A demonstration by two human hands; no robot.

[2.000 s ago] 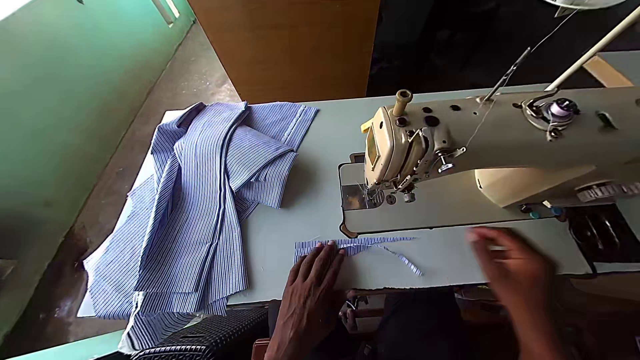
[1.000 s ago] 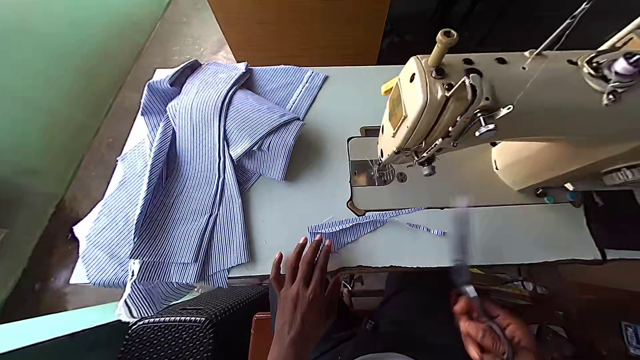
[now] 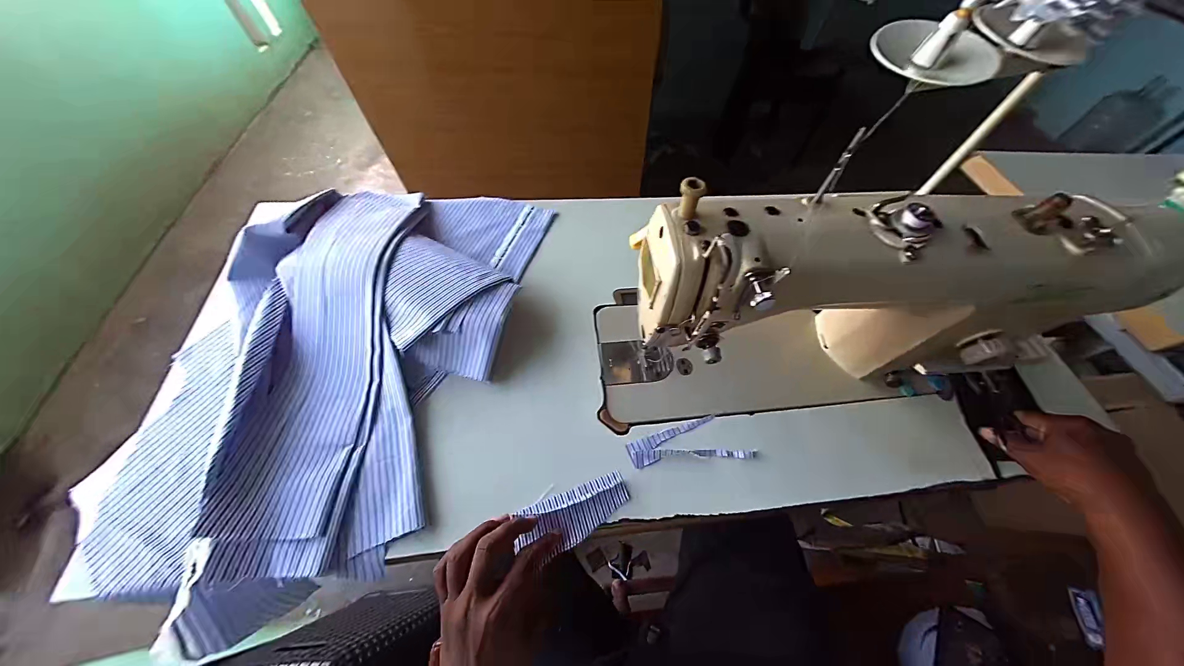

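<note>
My left hand [image 3: 495, 587] is at the table's front edge with a small blue-and-white striped fabric piece [image 3: 578, 509] between its fingers. Two narrow striped trimmings [image 3: 680, 447] lie on the table before the sewing machine [image 3: 814, 268]. Larger striped fabric pieces [image 3: 324, 398] lie spread over the table's left side, some hanging past its front edge. My right hand [image 3: 1059, 453] reaches to a dark recess at the table's right, below the machine arm; its fingertips are at a dark object there, and whether it grips this is not clear.
The machine's needle area [image 3: 647, 356] is at mid-table. Thread cones stand on a spool stand [image 3: 934, 55] behind it. A brown wooden panel [image 3: 499, 92] stands beyond the table's back edge. Below the front edge are my lap and a dark woven surface [image 3: 370, 634] at the left.
My right hand, which held scissors in front of the table, has moved right to the recess. The striped piece is now in my left hand, apart from the trimmings. The view has shifted.
</note>
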